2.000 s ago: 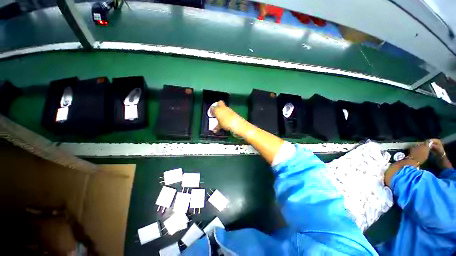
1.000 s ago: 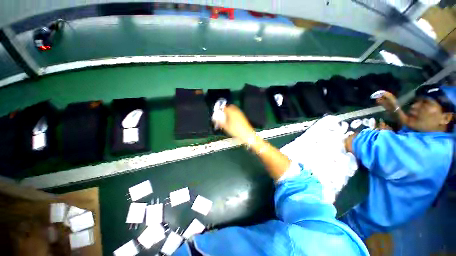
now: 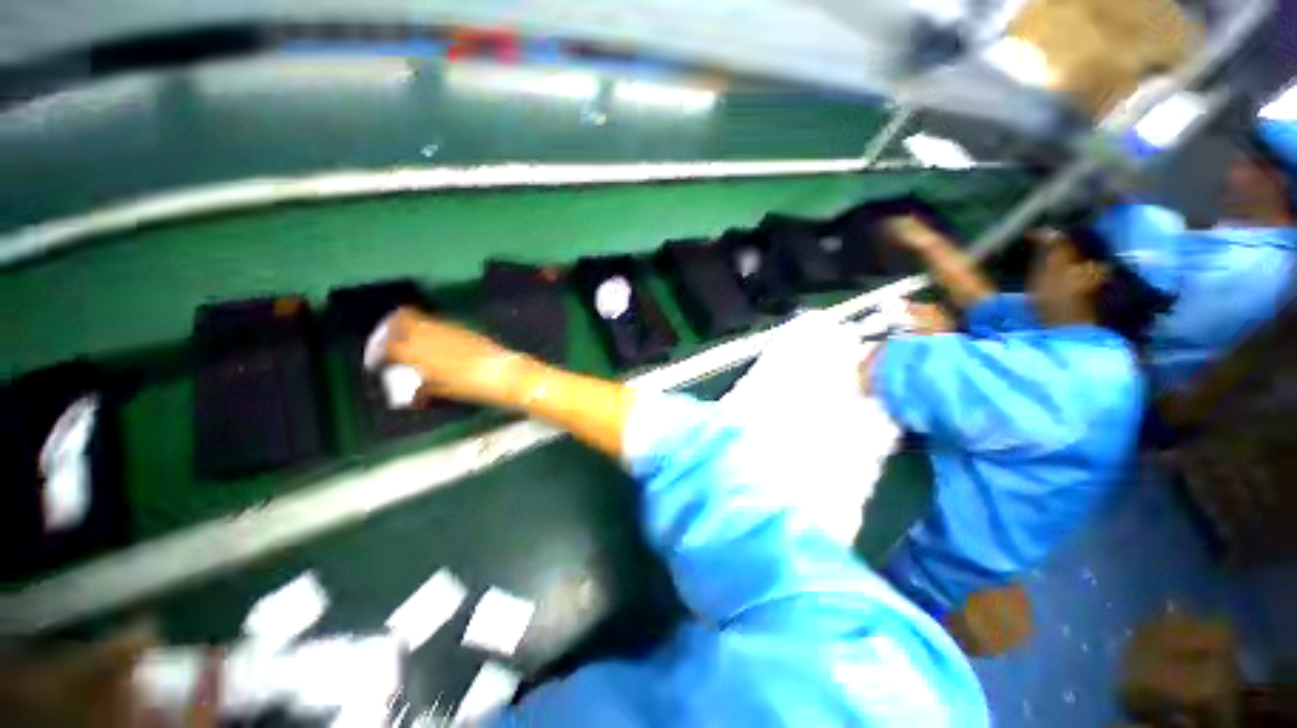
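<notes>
My right hand (image 3: 427,356) reaches over an open black box base (image 3: 356,316) on the belt. Its fingers are closed on a white power adapter (image 3: 401,386) in the box, blurred. A white cable coil (image 3: 376,344) shows beside the fingertips. A blurred brownish shape at the lower left edge may be my left hand, beside white blocks (image 3: 174,680); I cannot make out its fingers. Loose white adapters (image 3: 498,620) lie on the dark green bench.
Black lids (image 3: 256,387) and bases (image 3: 626,334) line the green belt (image 3: 157,427). A whitish rail (image 3: 327,491) separates belt and bench. A shiny white heap (image 3: 818,413) lies to the right. A neighbouring person (image 3: 996,413) reaches toward the boxes, with another person behind.
The view has swung right, so the boxes appear farther left. My right hand stays at the same box base. White blocks at the lower left now appear closer to the bench adapters.
</notes>
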